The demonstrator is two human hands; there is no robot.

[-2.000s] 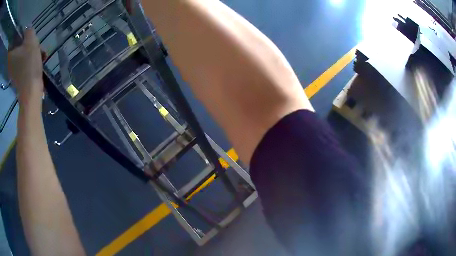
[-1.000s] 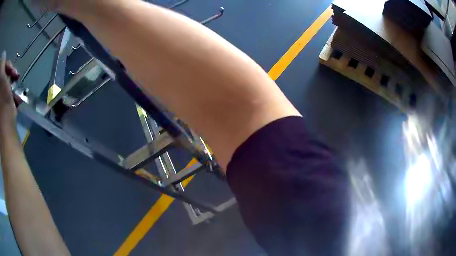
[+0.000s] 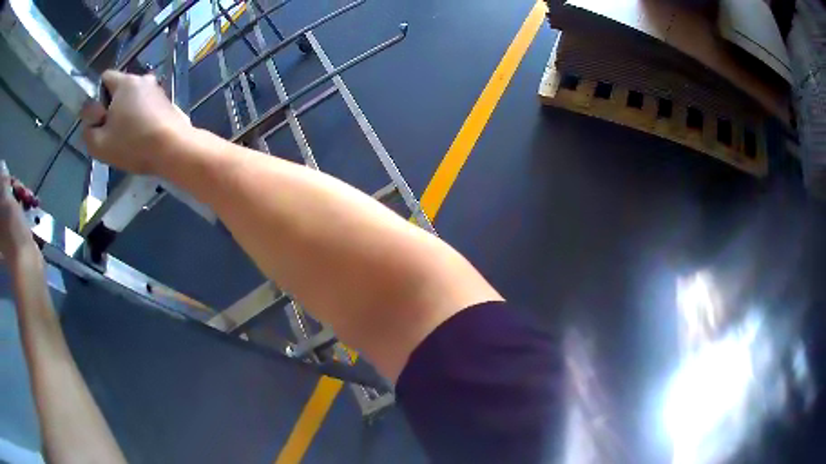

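A tall silver-grey metal rack cart (image 3: 163, 294) fills the left and upper left of the view. Thin metal prongs stick out from it; one ends in an upturned tip at the upper middle. My right hand (image 3: 134, 120) is closed around a metal upright (image 3: 50, 56) at the upper left. My left hand (image 3: 16, 210) is at the left edge, partly cut off, with its fingers curled at another upright (image 3: 68, 243). The rack's lower frame is partly hidden behind my right forearm.
A glossy blue-grey floor (image 3: 507, 236) lies below, crossed by a yellow line (image 3: 471, 136). At the upper right, stacked brown sheets (image 3: 634, 68) rest on a wooden pallet (image 3: 652, 122). Bright glare shows on the floor at the lower right.
The rack has turned relative to my view, so its prongs now spread across the upper middle. My right hand has come into clear view. The pallet stack has shifted left in the picture.
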